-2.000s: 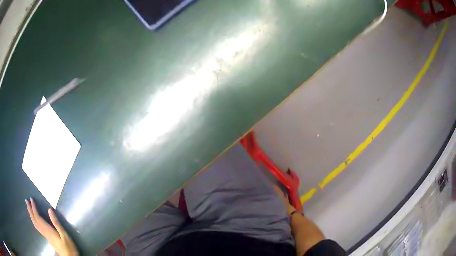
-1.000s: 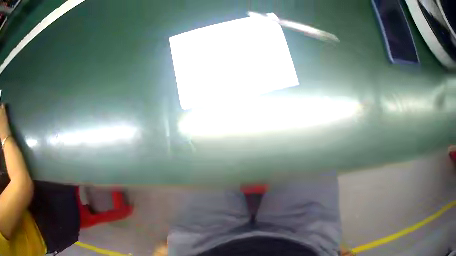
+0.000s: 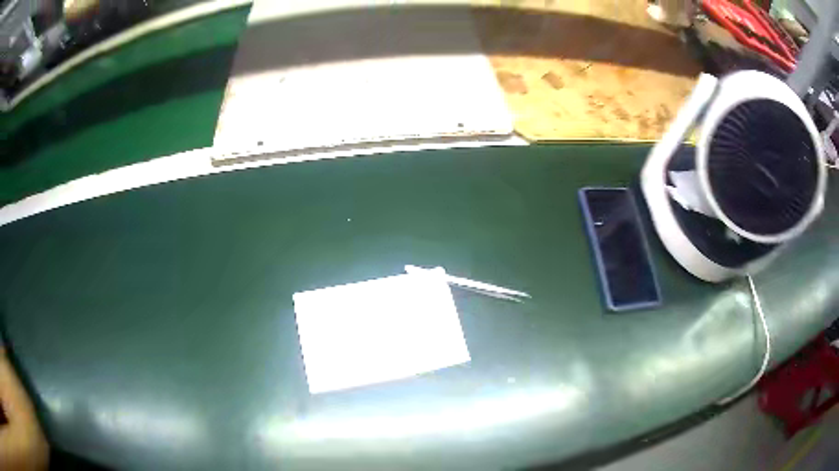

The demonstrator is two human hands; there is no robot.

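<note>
A white paper sheet or card (image 3: pixel 382 333) lies flat on the dark green mat (image 3: pixel 184 304), in front of me. Silver tweezers (image 3: pixel 483 287) lie at its upper right corner, one end over the corner and the pointed tips to the right on the mat. Neither my left hand nor my right hand is in view.
A smartphone (image 3: pixel 621 248) lies beside a white desk fan (image 3: pixel 762 170) with a white cable. A white board (image 3: pixel 363 92) and a tan wooden board (image 3: pixel 589 97) lie beyond the mat. Another person's arm (image 3: pixel 18 414) shows at the left edge. A red stool (image 3: pixel 800 386) stands lower right.
The view has swung up and forward, bringing the boards and whole fan into view. My lap and hands have left the picture. The paper and tweezers still lie together.
</note>
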